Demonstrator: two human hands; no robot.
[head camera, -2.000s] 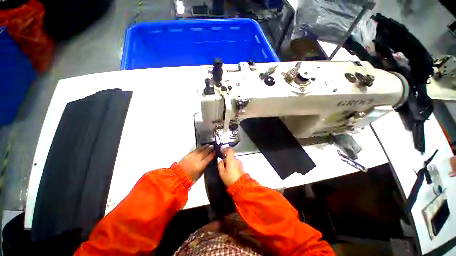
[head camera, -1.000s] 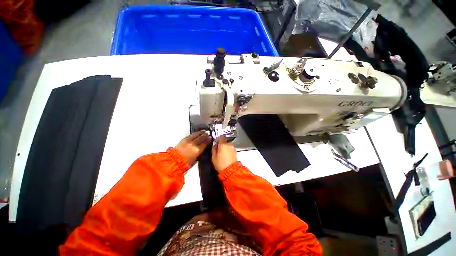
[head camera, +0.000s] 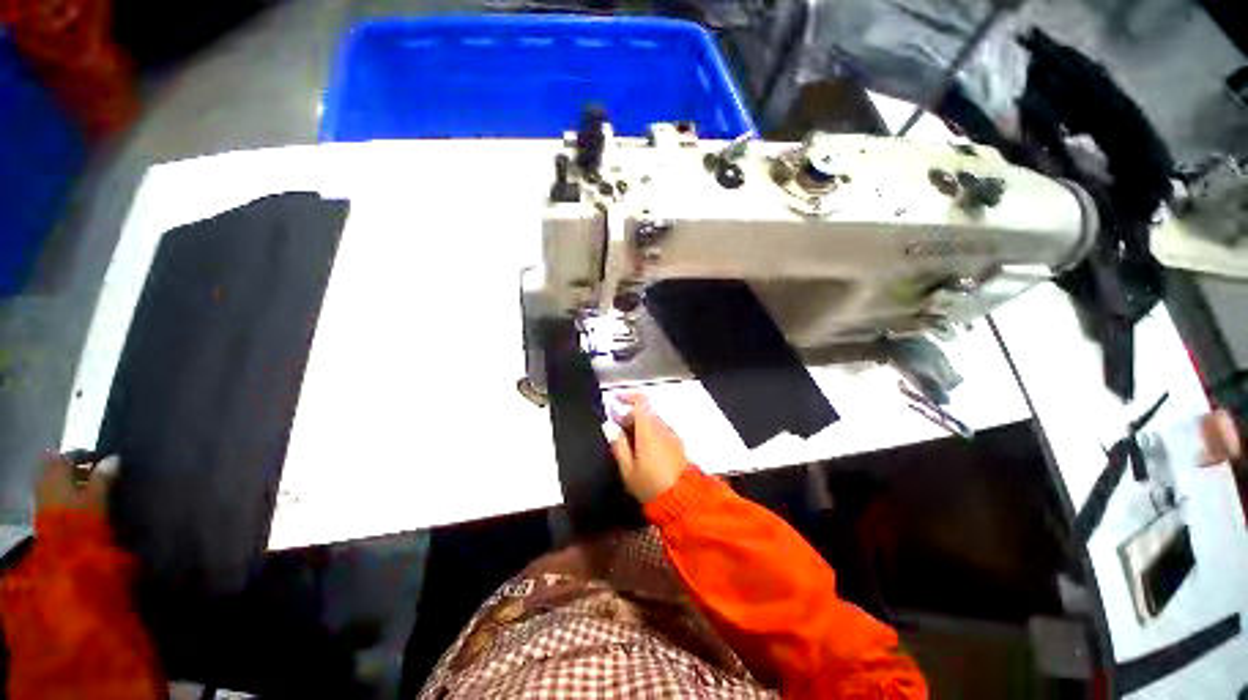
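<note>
A long black fabric strip (head camera: 582, 445) runs from the presser foot (head camera: 602, 332) of the cream sewing machine (head camera: 849, 239) down over the table's front edge. My right hand (head camera: 649, 449) is at the strip's right edge below the foot, thumb and fingertips pinching it. My left hand (head camera: 71, 481) is at the left edge of the wide black stack of strips (head camera: 226, 369). Its thumb and fingers are around a small dark bit there; blur hides whether it grips anything.
A black fabric panel (head camera: 739, 358) lies under the machine arm. A slim metal tool (head camera: 936, 409) lies right of the machine base. A blue crate (head camera: 534, 89) stands behind the white table (head camera: 411, 342). Another person's hand (head camera: 1218, 438) shows at the right-hand table (head camera: 1180, 547).
My left hand has left the presser foot and moved far left to the stack. My right hand has moved slightly right and down from the foot. More of the strip below the foot shows.
</note>
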